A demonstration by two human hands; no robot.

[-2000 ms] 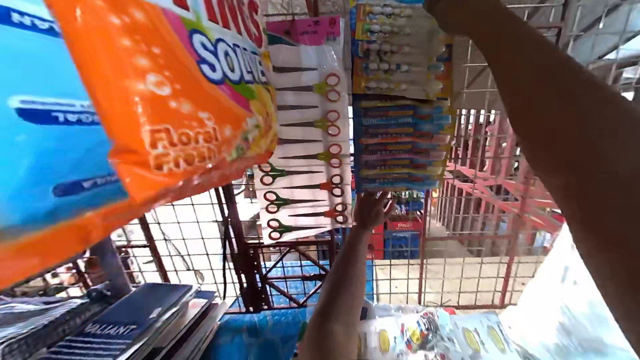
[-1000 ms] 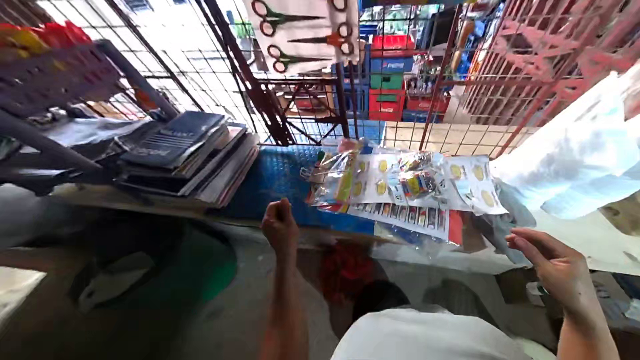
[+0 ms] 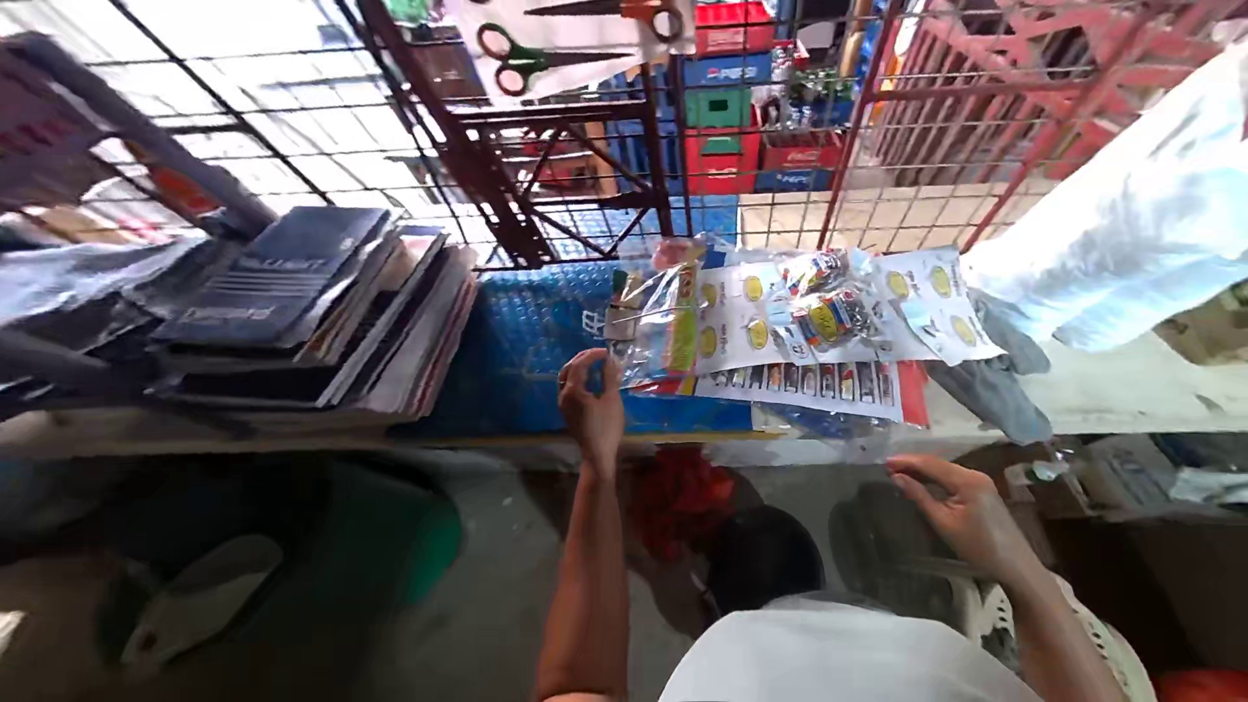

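My left hand (image 3: 591, 405) is at the front of the counter, its thumb and forefinger curled at the left end of a clear plastic packet (image 3: 648, 336); whether it grips the plastic cannot be told. My right hand (image 3: 951, 502) is in front of the counter edge, thumb and forefinger close together near a clear plastic edge (image 3: 873, 444); its hold on this is unclear. Between and beyond the hands lie white printed sheets with yellow ovals (image 3: 756, 312), with small wrapped packets (image 3: 829, 317) on top and a red-edged card (image 3: 914, 390) beneath.
A stack of books or notebooks (image 3: 292, 283) stands left on the counter, beside a blue surface (image 3: 526, 331). Behind rises a metal grille (image 3: 829, 195) with carded scissors (image 3: 546, 58). Drink crates (image 3: 721, 146) are beyond it. A white plastic bag (image 3: 1121, 214) is at right; a black round object (image 3: 765, 561) is below.
The view has tilted down from the hanging cards. Both hands were raised by the hanging cards two seconds ago and are now low at the counter. Since one second ago, my left hand is nearer the packet.
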